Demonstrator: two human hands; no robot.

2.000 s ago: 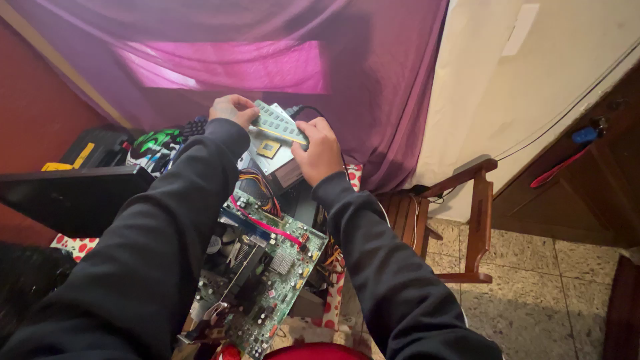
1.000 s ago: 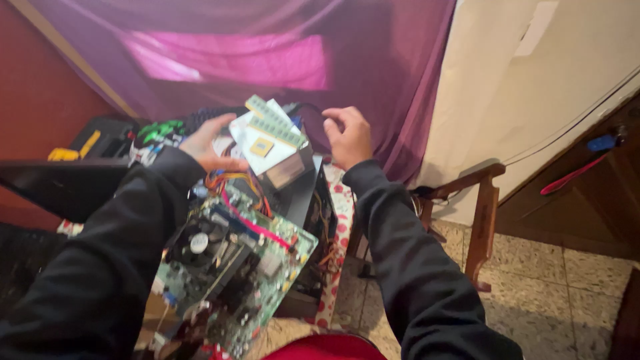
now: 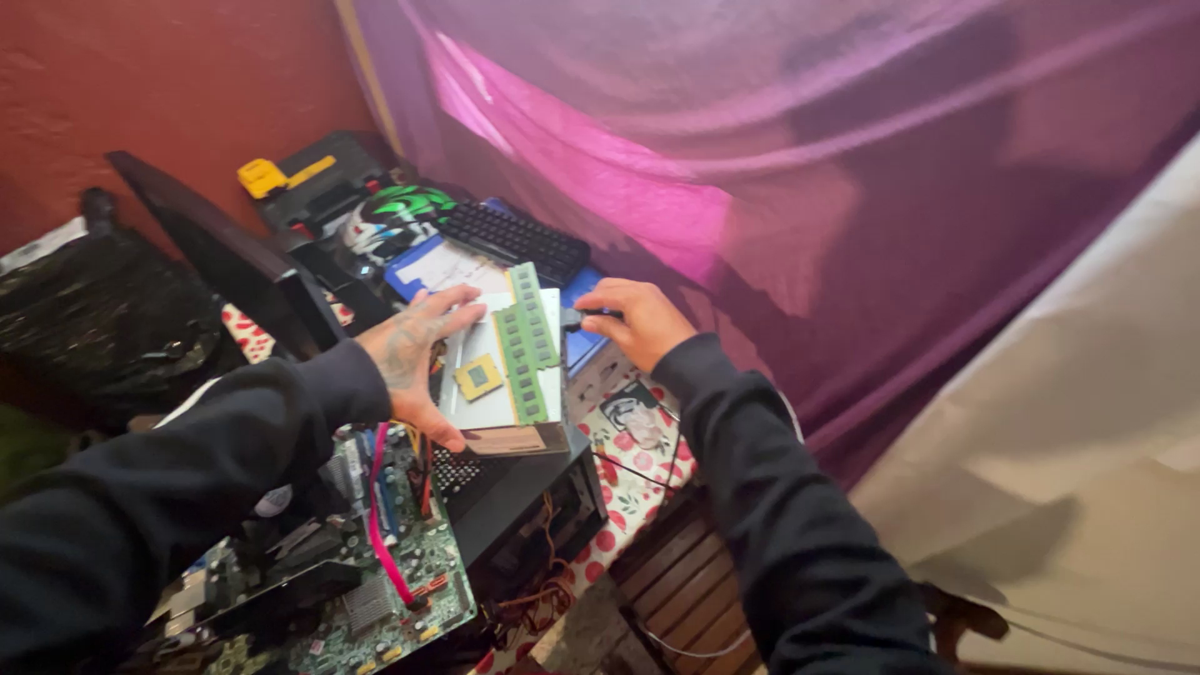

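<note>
My left hand (image 3: 417, 361) rests with spread fingers on the left side of a silver metal box (image 3: 478, 417), likely a power supply or drive. Two green RAM modules (image 3: 525, 352) lie overlapping on the box, with a gold-coloured processor (image 3: 478, 376) to their left. At the box's far right side, my right hand (image 3: 637, 322) grips a black cable plug (image 3: 574, 320) between thumb and fingers. Below the box is a black computer case (image 3: 516, 506). A green motherboard (image 3: 412, 600) with a pink cable (image 3: 381, 525) lies nearer me, partly under my left sleeve.
A black keyboard (image 3: 516, 242), a blue folder (image 3: 419, 267) and an open tool case (image 3: 328, 192) are behind the box. A monitor (image 3: 225, 253) stands left, beside a black plastic bag (image 3: 103, 319). A slatted wooden chair (image 3: 689, 586) is at lower right.
Both hands have left the RAM modules they were handling two seconds ago. My right hand has taken hold of a plug beside the box. The view has swung noticeably.
</note>
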